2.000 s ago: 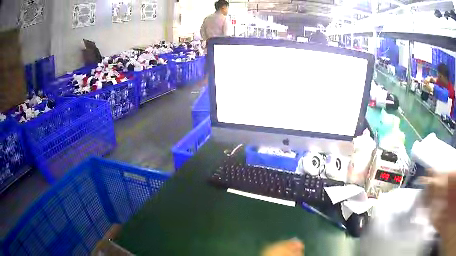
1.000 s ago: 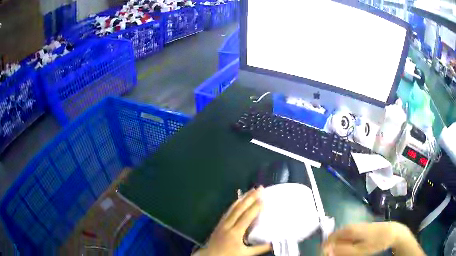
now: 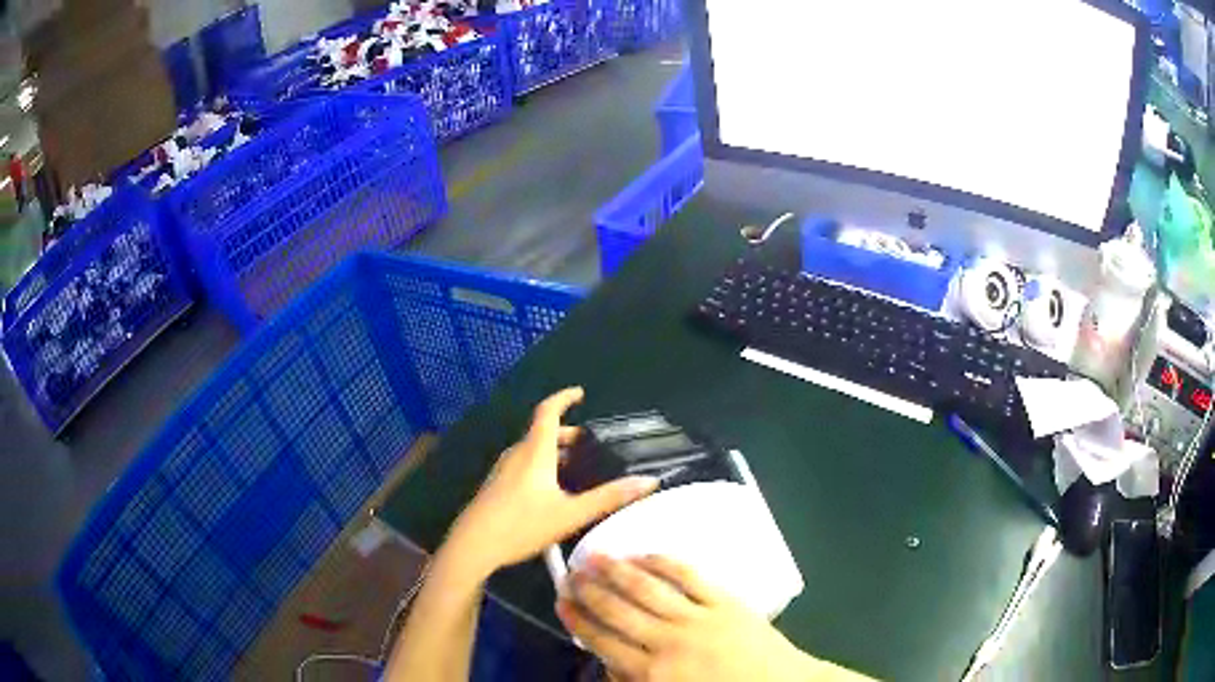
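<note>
A white dome camera point(image 3: 713, 533) with a glossy black ball head pointing away from me is at the near edge of the green bench top. My left hand point(image 3: 526, 500) grips its left side, with fingers spread along the black head. My right hand point(image 3: 646, 613) lies over the near part of the white housing. A white antenna shows along its right side. Whether the camera touches the bench is hidden. White cable ends point(image 3: 1019, 600) lie on the bench to the right.
The monitor point(image 3: 919, 100) shows a bright white picture. A keyboard point(image 3: 873, 333), blue parts tray point(image 3: 879, 271), white round speakers point(image 3: 993, 296), blue pen point(image 3: 999, 466), papers point(image 3: 1077, 416), mouse point(image 3: 1083, 517) and smartphone point(image 3: 1134, 593) surround the work. A blue crate point(image 3: 253, 493) stands at left.
The camera came into view after the first frame and has turned and shifted left. My right hand has moved from the cable side onto the housing. The view has tilted down and left.
</note>
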